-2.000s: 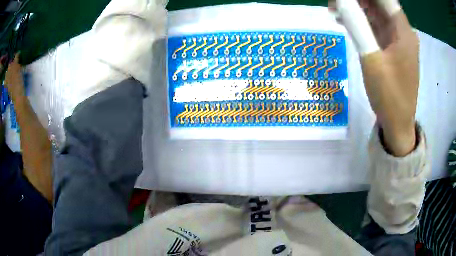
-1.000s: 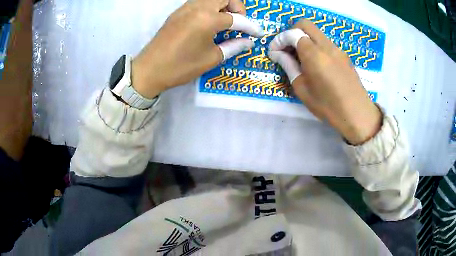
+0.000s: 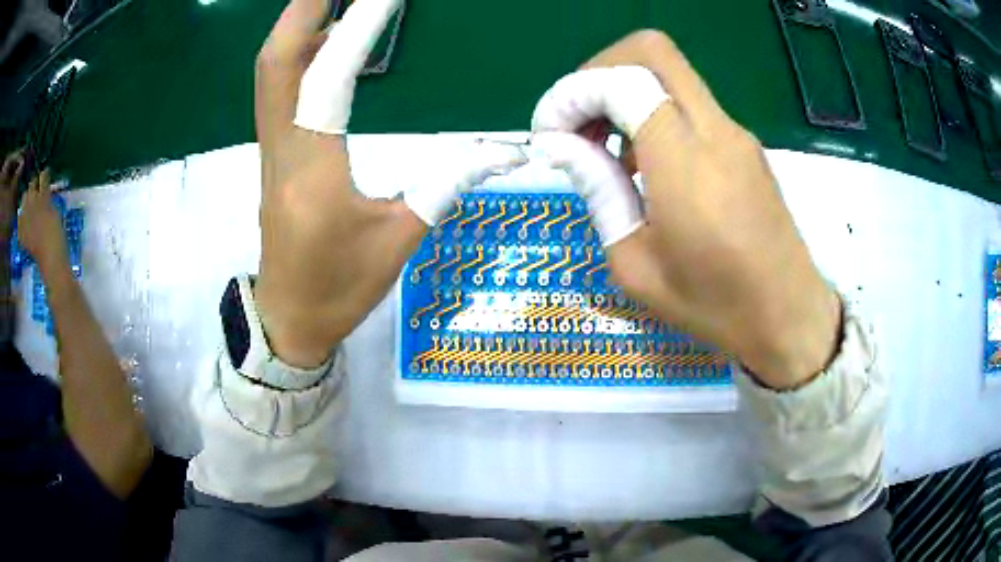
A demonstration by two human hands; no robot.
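Note:
The blue flex sheet (image 3: 439, 362) with rows of orange-gold strips lies in front of me, partly covered by my right hand. My right hand (image 3: 703, 209) has its white-cotted thumb and index finger pinched together above the sheet's far edge. A hair-thin dark strip (image 3: 503, 143) extends left from those fingertips. My left hand (image 3: 313, 214) is open, its index finger raised and its thumb low, close to the right fingertips. The left index finger overlaps the view of a black phone frame (image 3: 384, 44); contact cannot be told.
The white foam mat (image 3: 527, 450) lies under the sheet. Beyond it is the green bench (image 3: 483, 77), with several black frames (image 3: 823, 71) at the far right. Another person's arm (image 3: 82, 318) and a piece of blue sheet are at the left. More blue sheet shows at the right edge.
The view has shifted so the green bench and frames show. My hands have moved from over the sheet's middle to its far edge. My left finger and thumb have spread apart.

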